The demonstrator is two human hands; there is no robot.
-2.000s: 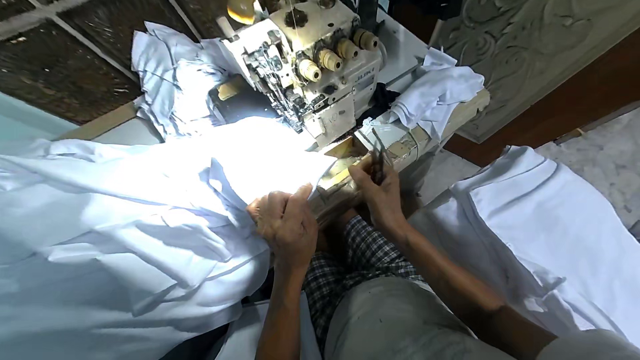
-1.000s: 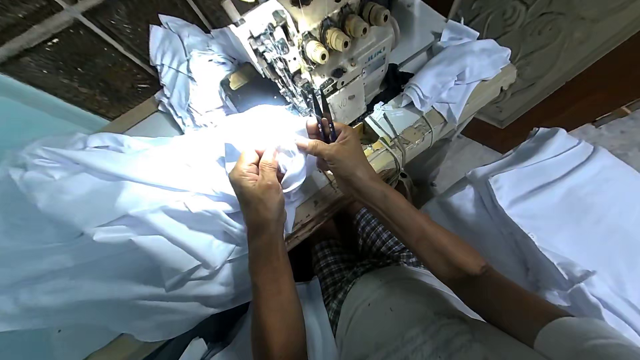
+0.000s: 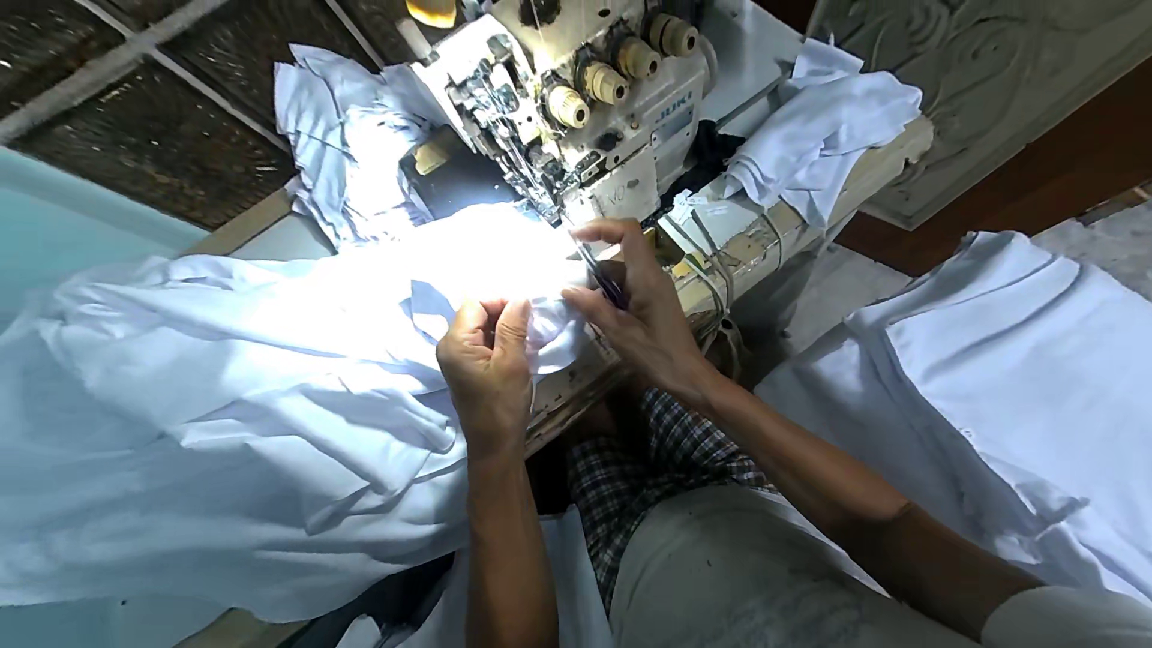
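Note:
A large white fabric piece (image 3: pixel 270 378) spreads over the left of the table and up to the JUKI overlock sewing machine (image 3: pixel 621 108), where the lamp light washes it out. My left hand (image 3: pixel 490 369) pinches a fold of this fabric between thumb and fingertips, just below the machine. Close by on the right, my right hand (image 3: pixel 639 306) holds small dark-handled scissors or thread snips (image 3: pixel 601 277) against the palm, their metal tip pointing up toward the machine's needle area. Its thumb lies at the fabric's edge; whether it grips the cloth is hidden by glare.
Crumpled white cloth pieces (image 3: pixel 351 135) lie left of the machine, and more cloth (image 3: pixel 823 126) rests on the table's right end. Cords (image 3: pixel 720 261) hang over the worn table edge. A pile of white fabric (image 3: pixel 1017 360) stands at the right, beside my arm.
Two seconds ago my hands were farther apart, the right over the table edge with the snips. It has moved left to the fabric beside my left hand. The snips' tip has tilted left since one second ago.

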